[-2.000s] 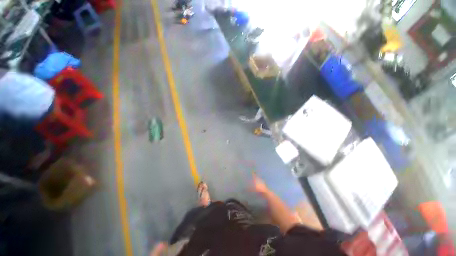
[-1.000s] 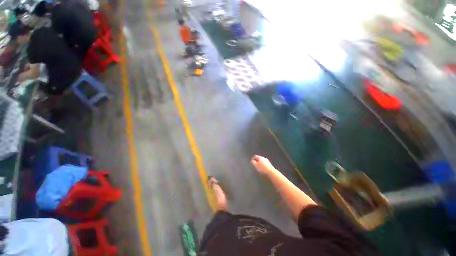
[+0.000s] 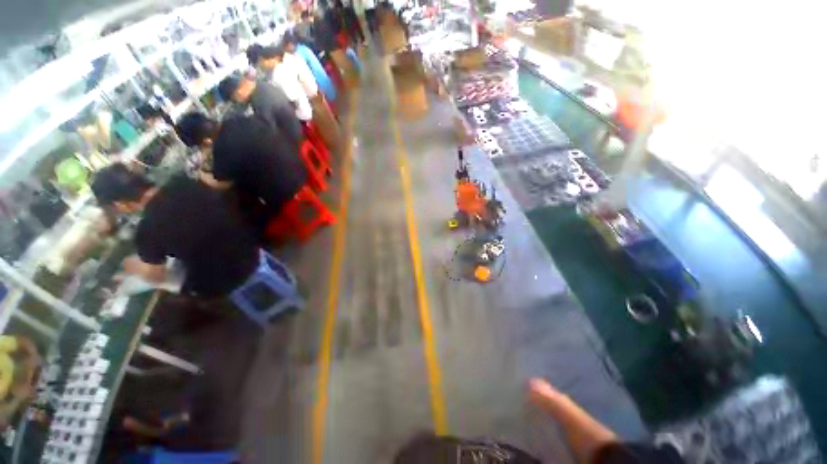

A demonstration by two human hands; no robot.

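Note:
My right hand [image 3: 546, 394] is small and blurred at the lower right, over the grey floor beside the green-topped bench [image 3: 580, 243]. It touches nothing that I can see, and I cannot tell whether its fingers are closed or hold anything small. My left hand is out of the picture. A blue bin [image 3: 666, 268] and a ring-shaped item [image 3: 642, 309] lie on the bench.
Yellow lines [image 3: 417, 272] mark the aisle ahead. Workers, one in a black shirt [image 3: 195, 231], sit along the left bench near a blue stool [image 3: 268, 290] and red stools [image 3: 302, 216]. An orange tool or machine [image 3: 471, 199] stands on the floor beside the right bench.
The view has moved forward along the aisle and tilted up, showing more workers and benches. My right hand now sits lower and farther right in the picture.

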